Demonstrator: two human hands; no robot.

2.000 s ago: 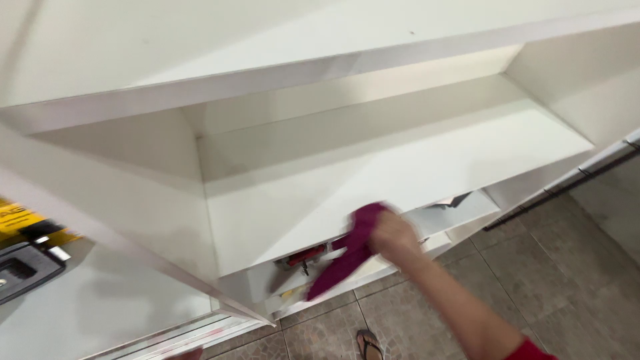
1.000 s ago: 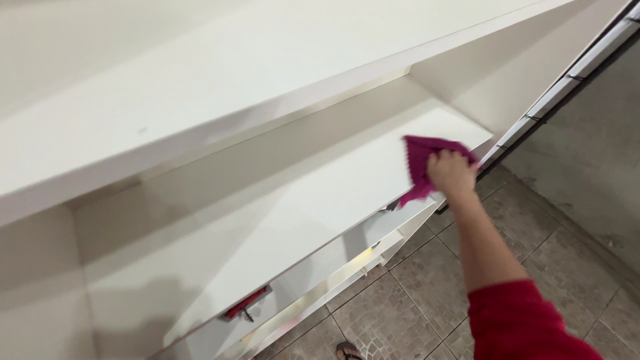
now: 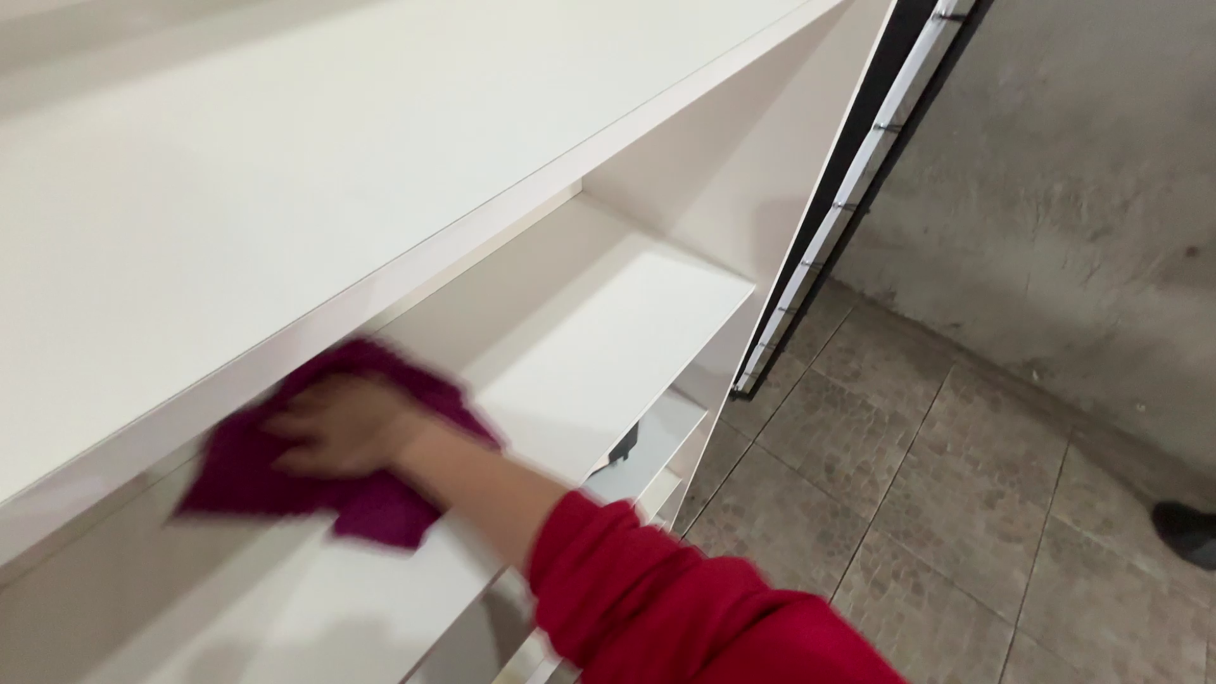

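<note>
My right hand (image 3: 347,427), blurred by motion, is pressed on a purple cloth (image 3: 380,518) spread over a white shelf board (image 3: 579,366). Its fingers are spread over the fabric, below the front edge of the upper white shelf (image 3: 313,180). A red sleeve (image 3: 665,598) covers the forearm. My left hand is out of view.
Lower shelves (image 3: 670,427) hold a dark object (image 3: 622,446), too partly hidden to name. Right of the white side panel (image 3: 731,161) stands a black and white frame (image 3: 860,171). Beyond are a tiled floor (image 3: 912,494), a grey wall (image 3: 1073,199) and a dark object (image 3: 1186,534) at the right edge.
My right hand has moved with the purple cloth from the right end of the shelf back leftward and deeper in, below the upper shelf. The view has shifted to the right.
</note>
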